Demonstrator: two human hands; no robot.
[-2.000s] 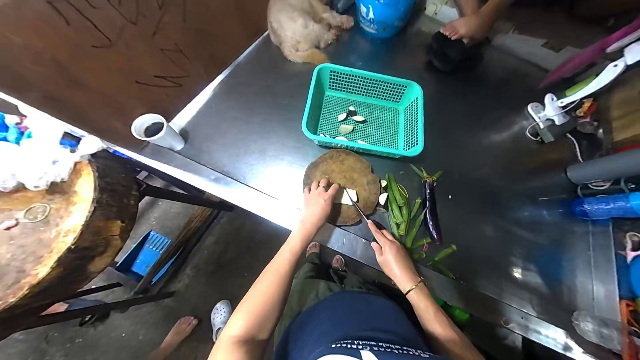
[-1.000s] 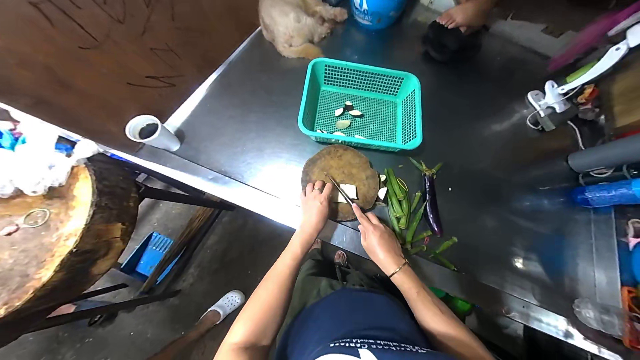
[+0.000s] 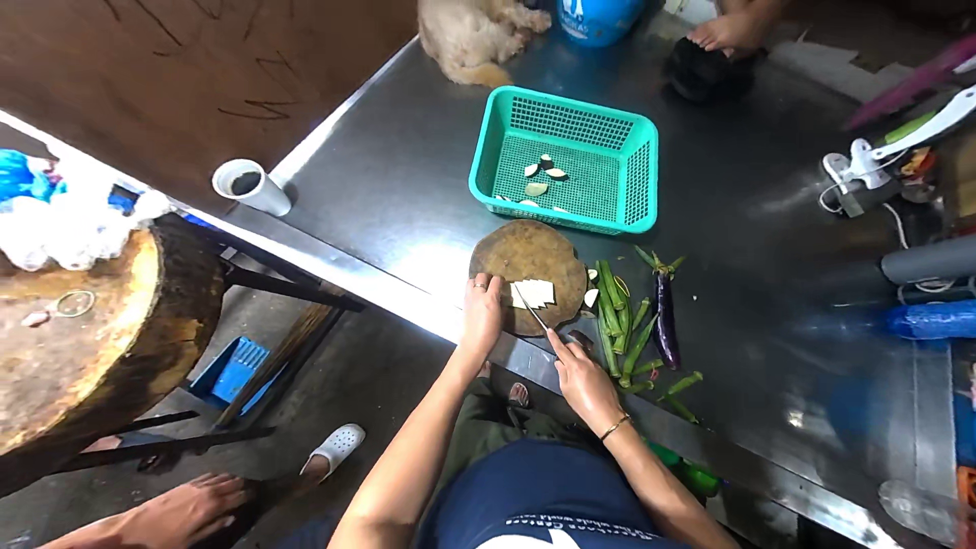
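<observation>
On a round wooden chopping board (image 3: pixel 526 248) lies a pale white piece of food (image 3: pixel 537 292), cut into slices at its right part. My left hand (image 3: pixel 483 309) presses at the left end of this piece, fingers bent over it. A knife (image 3: pixel 531 309) is held in my right hand (image 3: pixel 583 377), its blade slanting across the slices. Just right of the board are okra pods (image 3: pixel 616 324), small white pieces (image 3: pixel 591 297) and a purple eggplant (image 3: pixel 666 320). Behind the board stands a green plastic basket (image 3: pixel 640 179) holding several cut pieces (image 3: pixel 557 174).
A white cup (image 3: pixel 263 191) with dark contents stands at the metal table's left edge. A light-furred animal (image 3: pixel 473 38) lies at the back beside a blue container (image 3: pixel 598 19). Another person's hand (image 3: pixel 171 511) is at lower left; a thick wooden block (image 3: pixel 91 351) stands left.
The white piece now shows more separate slices, spread to the right. Another person's hand has come into view at lower left.
</observation>
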